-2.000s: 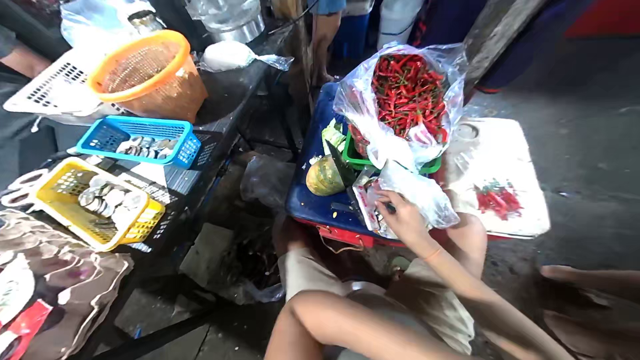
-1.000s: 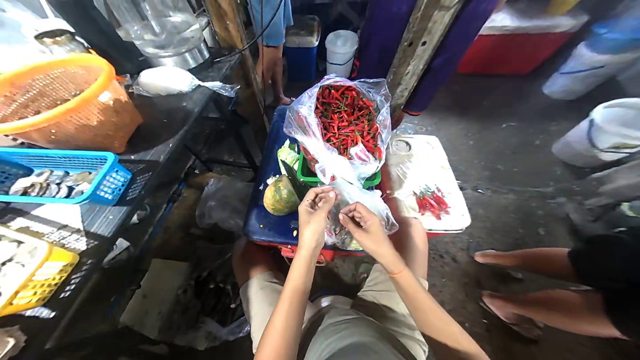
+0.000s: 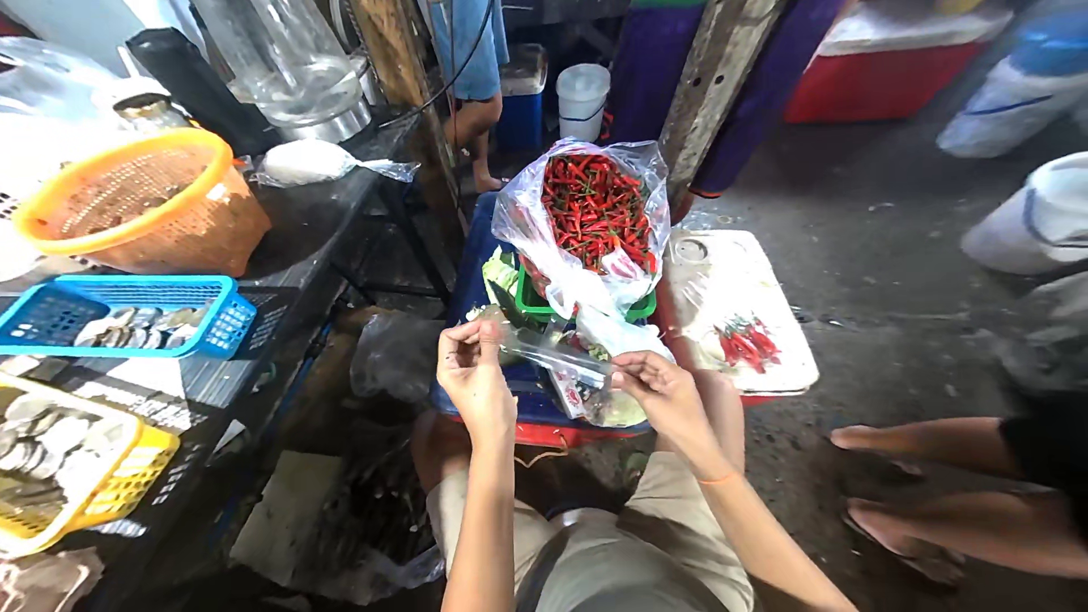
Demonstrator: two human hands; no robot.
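A narrow clear plastic bag [image 3: 557, 357] is stretched between my two hands, above the front of the blue cooler lid [image 3: 467, 280]. Its left end is pinched by my left hand [image 3: 476, 374], its right end by my right hand [image 3: 667, 395]. Behind them, red chillies [image 3: 595, 208] fill a large open clear bag that rests in a green basket [image 3: 531, 299]. A knife blade [image 3: 507, 303] shows partly beside the basket, near some cabbage leaves [image 3: 501, 274]. Several red chillies [image 3: 748, 344] lie on the white lid [image 3: 739, 280] at the right.
On the black table [image 3: 293, 225] at the left stand an orange basket [image 3: 170, 204] and blue [image 3: 225, 314] and yellow [image 3: 127, 467] baskets with coins. A wooden post [image 3: 710, 93] rises behind the chillies. Another person's legs [image 3: 952, 510] are at the right, with white buckets [image 3: 1033, 217] beyond.
My hands, close together a second ago, are now apart with the narrow bag stretched between them. The black-handled thing my hand held two seconds ago is no longer in it. The view has shifted.
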